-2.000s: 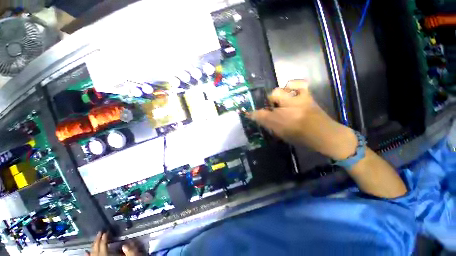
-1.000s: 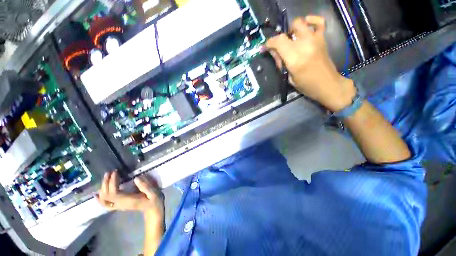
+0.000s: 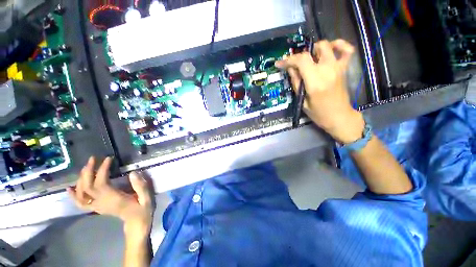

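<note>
A green power supply board (image 3: 177, 99) lies in a black carrier (image 3: 96, 94) in front of me. A long silver heat sink (image 3: 209, 32) spans its upper part, crossed by a thin black lead wire (image 3: 215, 23). My right hand (image 3: 324, 86), with a blue-grey wrist strap (image 3: 360, 138), holds a slim black marker pen or probe (image 3: 299, 101) at the board's right end. The index fingertip is over the board's upper right corner; contact is unclear. My left hand (image 3: 112, 195) rests with fingers spread on the rail's near edge, holding nothing.
A second board (image 3: 52, 109) in a carrier lies to the left. The metal conveyor rail (image 3: 209, 159) runs along the near side, with a toothed chain (image 3: 412, 95) at right. Bright rods (image 3: 368, 52) and a blue cord lie beyond my right hand. Another board (image 3: 462, 36) is far right.
The view has shifted down over the lower board strip. My right hand has moved from mid-board height to the lower strip's upper right corner. My left hand stays at the rail.
</note>
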